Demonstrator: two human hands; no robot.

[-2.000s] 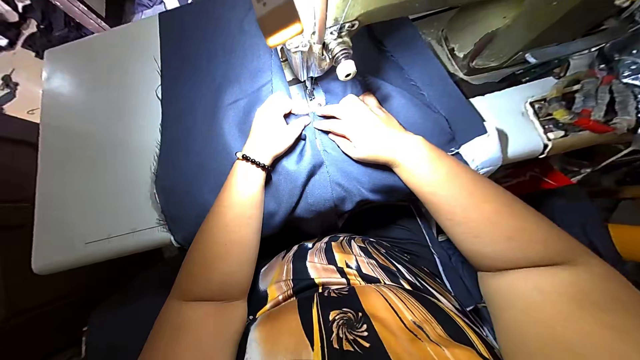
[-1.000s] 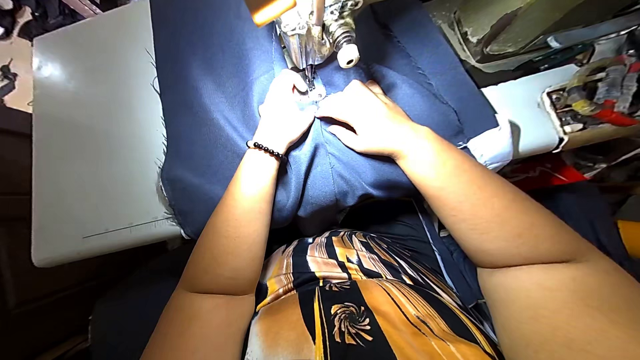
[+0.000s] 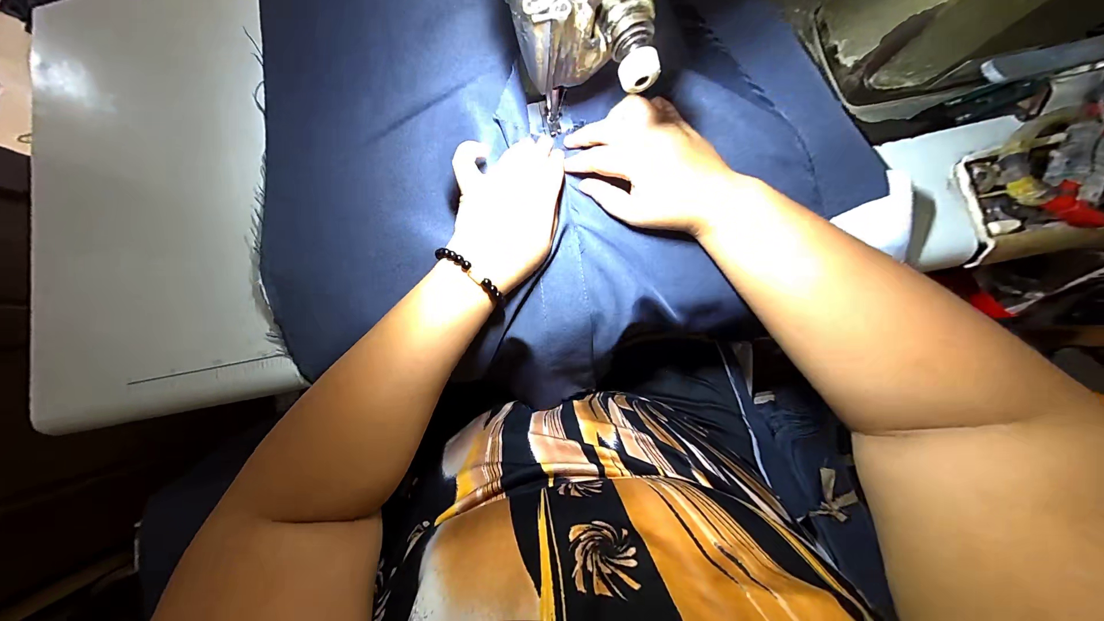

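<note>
Navy blue fabric (image 3: 362, 172) with a frayed left edge lies under the head of a sewing machine (image 3: 565, 43). The presser foot (image 3: 552, 121) rests at a seam in the cloth, though bright light washes out the exact contact. My left hand (image 3: 513, 203), with a black bead bracelet (image 3: 466, 272) at the wrist, lies on the fabric just in front of the foot, thumb spread to the left. To the right of the seam, my right hand (image 3: 647, 164) presses the cloth with its fingertips beside the foot. Whether any fabric is pinched between fingers cannot be told.
The pale sewing table (image 3: 147, 216) extends to the left, with a ruler marking near its front edge. At the right, a tray (image 3: 970, 207) holds small parts and red and yellow items. White cloth (image 3: 880, 220) lies beside the navy fabric. More dark cloth hangs below.
My left hand's fingers, bent close by the foot a second ago, now lie flatter on the cloth with the thumb out to the left. My right hand stays beside the foot.
</note>
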